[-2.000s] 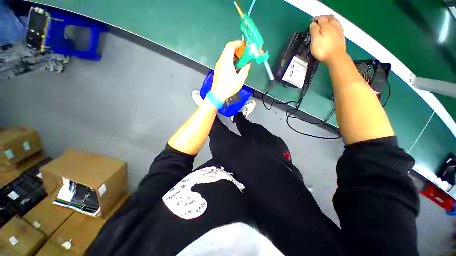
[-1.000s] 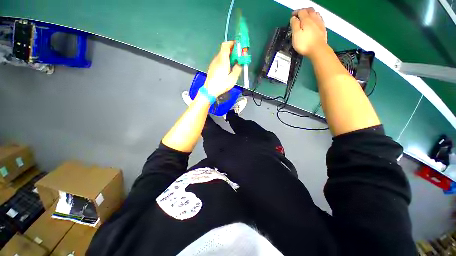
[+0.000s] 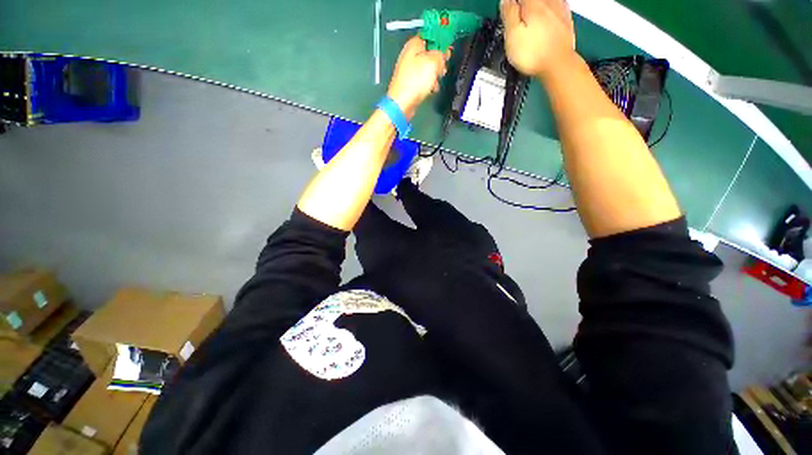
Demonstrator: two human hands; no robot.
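Observation:
My left hand (image 3: pixel 418 73), with a blue wristband, grips the green glue gun (image 3: pixel 448 28) by its handle. The gun's nozzle points right at the far end of the black unit (image 3: pixel 464 78); a whitish glue stick (image 3: pixel 405 25) sticks out of its rear. The unit lies on the green bench with its white label (image 3: pixel 485 99) facing up. My right hand (image 3: pixel 538 35) is over the unit's far right part, cut off slightly by the top edge. Its fingertips and any grip are hard to see. A black cable (image 3: pixel 525 182) loops over the bench edge.
A second black unit (image 3: pixel 648 96) with coiled cord lies to the right by the white rail (image 3: pixel 663 35). A blue stool (image 3: pixel 372 158) stands below the bench edge, another blue stool (image 3: pixel 87 90) at left. Cartons (image 3: pixel 150 322) stand at lower left. A red item (image 3: pixel 776 278) is far right.
My left hand has turned the glue gun from nozzle away to nozzle right and brought it to the unit's far end. My right hand stays at the unit. The view has shifted slightly.

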